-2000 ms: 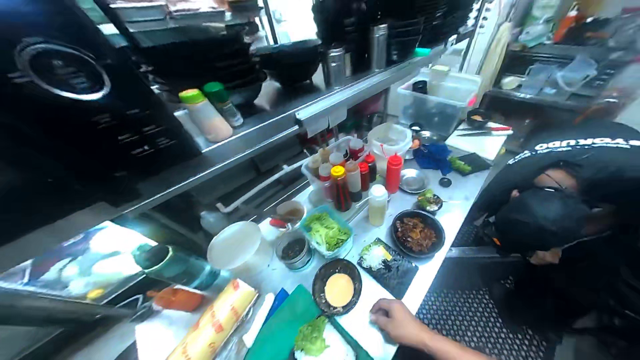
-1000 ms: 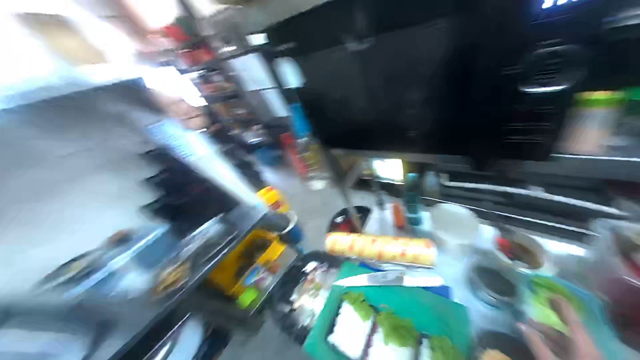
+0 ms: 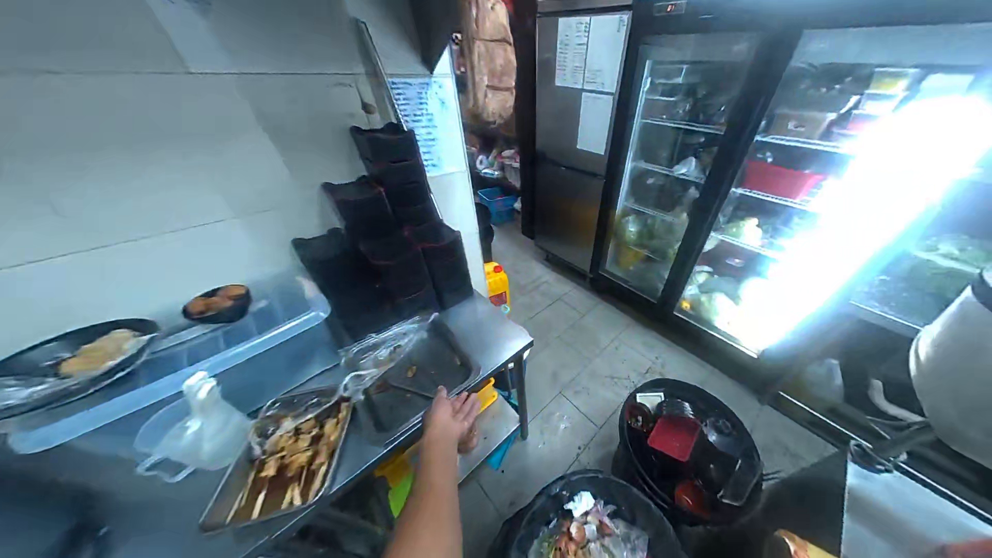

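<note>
My left hand (image 3: 453, 418) reaches out with its fingers apart, and I see nothing held in it. It is over the near right edge of a dark metal tray (image 3: 415, 372), which has crumpled clear plastic at its left side; whether the fingertips touch the rim I cannot tell. Left of that tray, a second metal tray (image 3: 221, 508) holds several skewers of food (image 3: 298, 457) in brown sauce, partly under plastic wrap. A tied white plastic bag (image 3: 205, 426) sits beside it. My right hand is not in view.
A long clear plastic bin (image 3: 279, 368), a bowl (image 3: 218, 304) and stacked black containers (image 3: 387, 232) stand along the wall. Two black bins (image 3: 682, 457) (image 3: 542, 488) stand on the floor at right, one holding food waste. Glass-door refrigerators (image 3: 659, 194) are beyond. A yellow jug (image 3: 497, 283) stands past the table.
The view has swung far left, from the prep counter to the side table and refrigerators. My right hand has gone from view, and my left hand now shows by the metal tray.
</note>
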